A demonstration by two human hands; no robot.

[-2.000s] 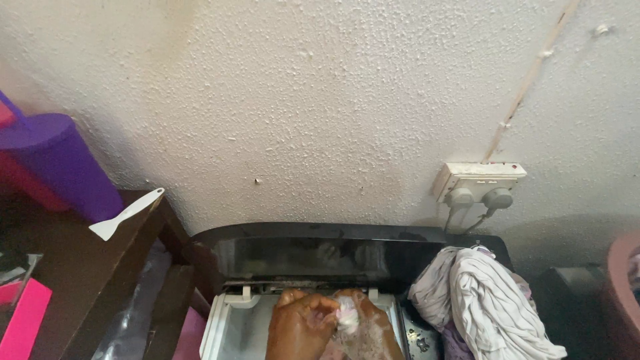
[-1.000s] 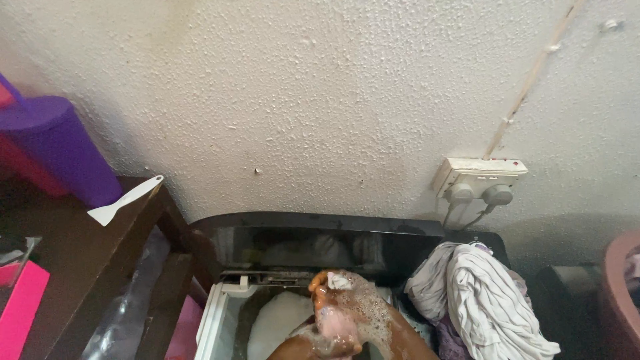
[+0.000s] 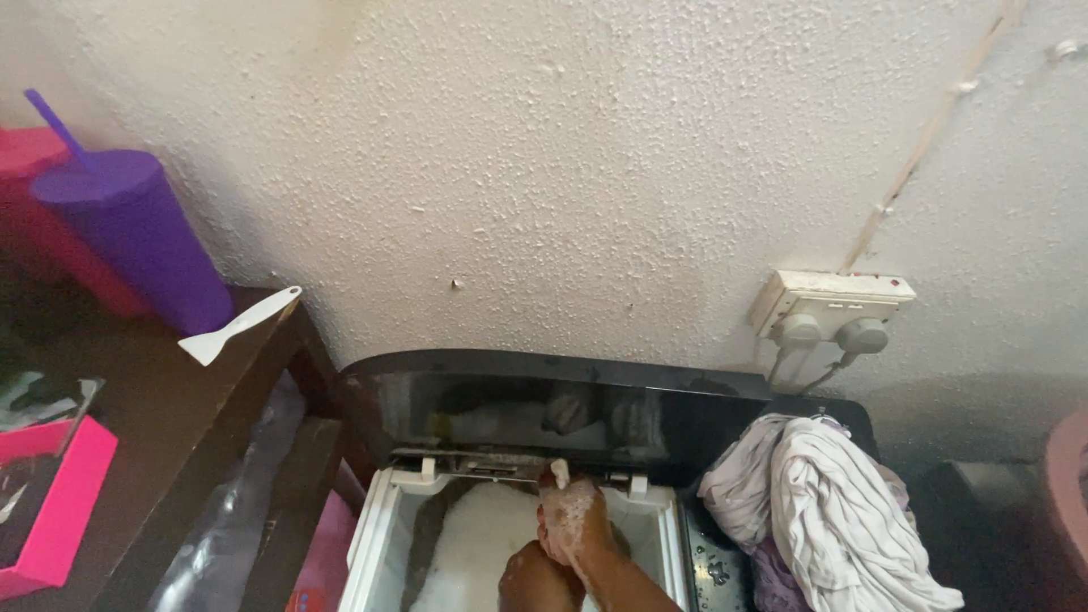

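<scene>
My two hands are together over the open white tub (image 3: 371, 531) of a washing machine (image 3: 527, 374), above water covered with white suds (image 3: 476, 544). Soapy foam coats my right hand (image 3: 578, 510), which is closed, with a small piece of pale cloth (image 3: 559, 473) showing at its top. My left hand (image 3: 537, 574) is lower and bent against the right one; its fingers are mostly hidden, so its grip is unclear. Right of the tub, twisted whitish cloths (image 3: 833, 510) lie on the machine's black top, with a purple cloth (image 3: 775, 578) beneath them.
A dark wooden table (image 3: 195, 425) on the left holds a purple tumbler with a straw (image 3: 136, 229), a white plastic scraper (image 3: 242, 325) and a bright pink box (image 3: 72, 510). A double wall socket (image 3: 833, 302) with two plugs is behind the machine. A pinkish basin (image 3: 1069, 493) stands far right.
My hands have shifted against each other over the tub; the foamy right hand is now more upright. More of the suds shows than two seconds ago.
</scene>
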